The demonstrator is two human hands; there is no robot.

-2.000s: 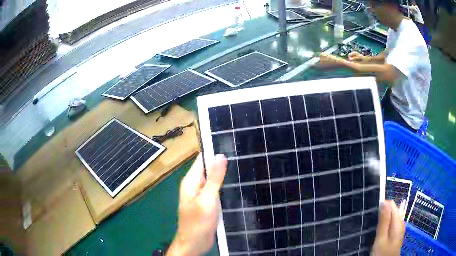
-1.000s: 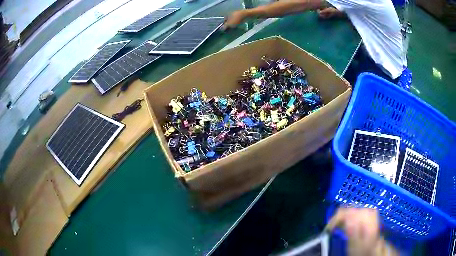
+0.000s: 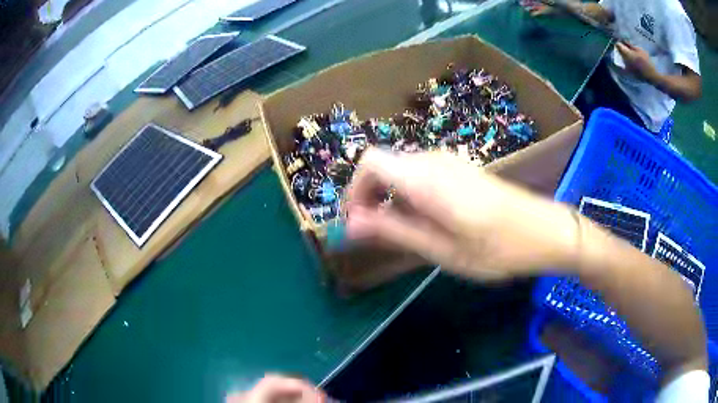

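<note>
My right hand (image 3: 441, 212) is blurred and reaches across the near side of the open carton (image 3: 527, 173) of multicoloured binder clips (image 3: 472, 118). Its fingers are pinched together at the carton's near left corner, with a small blurred teal clip (image 3: 335, 235) at the fingertips. My left hand (image 3: 277, 390) is mostly cut off at the bottom edge; its fingers and grip are hidden. A solar panel (image 3: 504, 386) shows only its pale-framed upper corner at the bottom edge, right of my left hand.
A blue basket (image 3: 610, 146) at right holds two panels (image 3: 622, 222). At left, one panel (image 3: 154, 183) and a black cable (image 3: 228, 135) lie on a cardboard sheet (image 3: 63, 260). More panels (image 3: 240, 71) lie behind. A person in white (image 3: 645, 47) stands at the upper right.
The panel first held up before me has dropped to the bottom edge, uncovering the carton. My right hand has moved from beside the basket to the carton. The other person's arm has drawn back.
</note>
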